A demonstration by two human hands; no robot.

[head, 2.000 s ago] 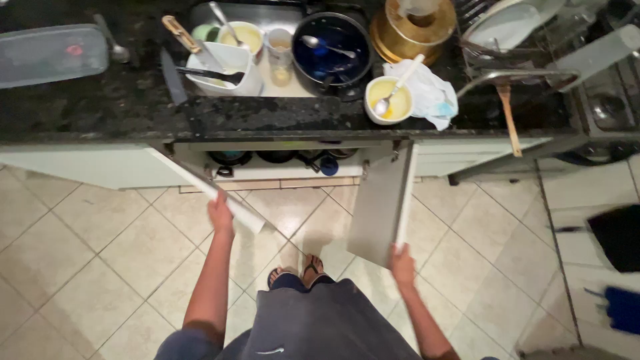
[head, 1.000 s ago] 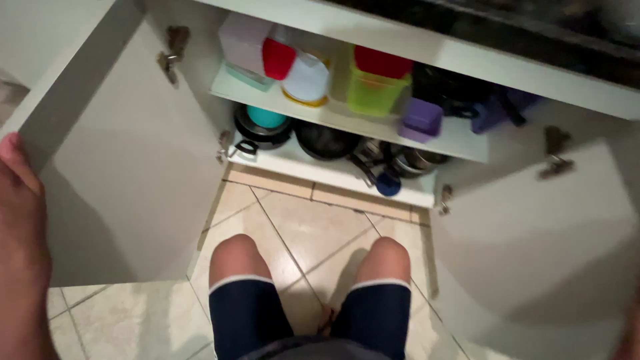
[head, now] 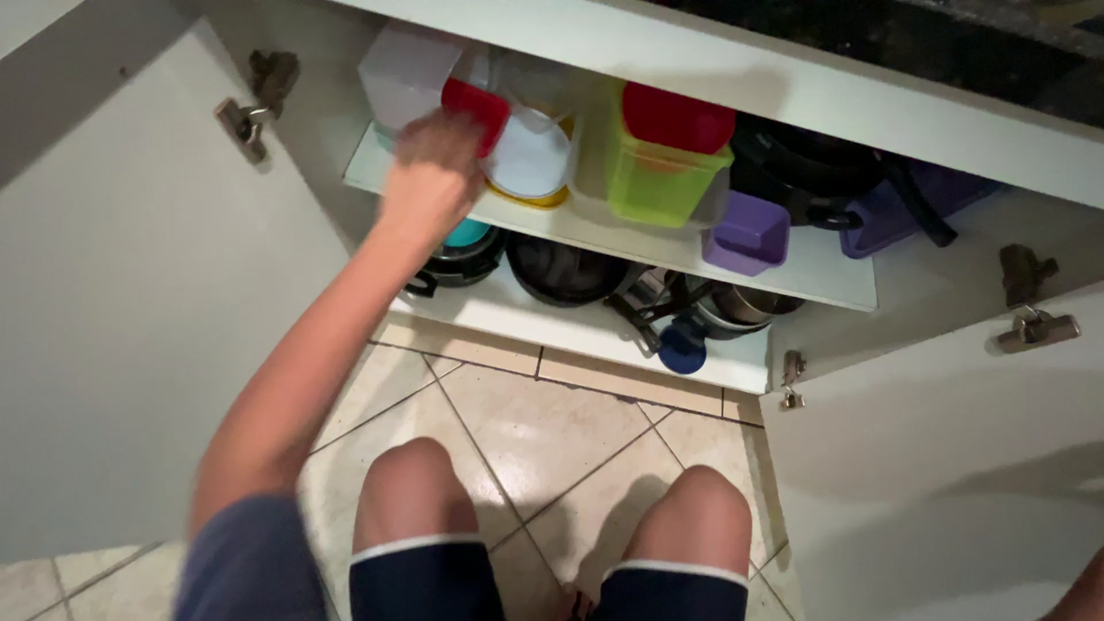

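My left hand (head: 440,151), blurred, reaches to the left part of the cabinet's upper shelf. It is at a red plastic container (head: 479,112), beside a translucent white container (head: 410,73); its fingertips are hard to make out, so a grip cannot be told. To its right lie a round white lid (head: 533,155) with a yellow rim under it, a lime-green container (head: 664,185) with a red one (head: 677,116) on top, and a small purple container (head: 746,233). Only a bit of my right arm shows at the lower right edge; my right hand is out of view.
Two cabinet doors, left (head: 129,328) and right (head: 949,448), stand swung outward. Black pans (head: 569,267) and steel pots (head: 750,306) fill the lower shelf (head: 535,323). A black pan handle (head: 918,203) juts from the upper shelf. My knees are before the cabinet on the tiled floor.
My left hand has left the left door's edge and reached in to the upper shelf. Both doors have swung wider since the first frame. The view has dropped close to the cabinet.
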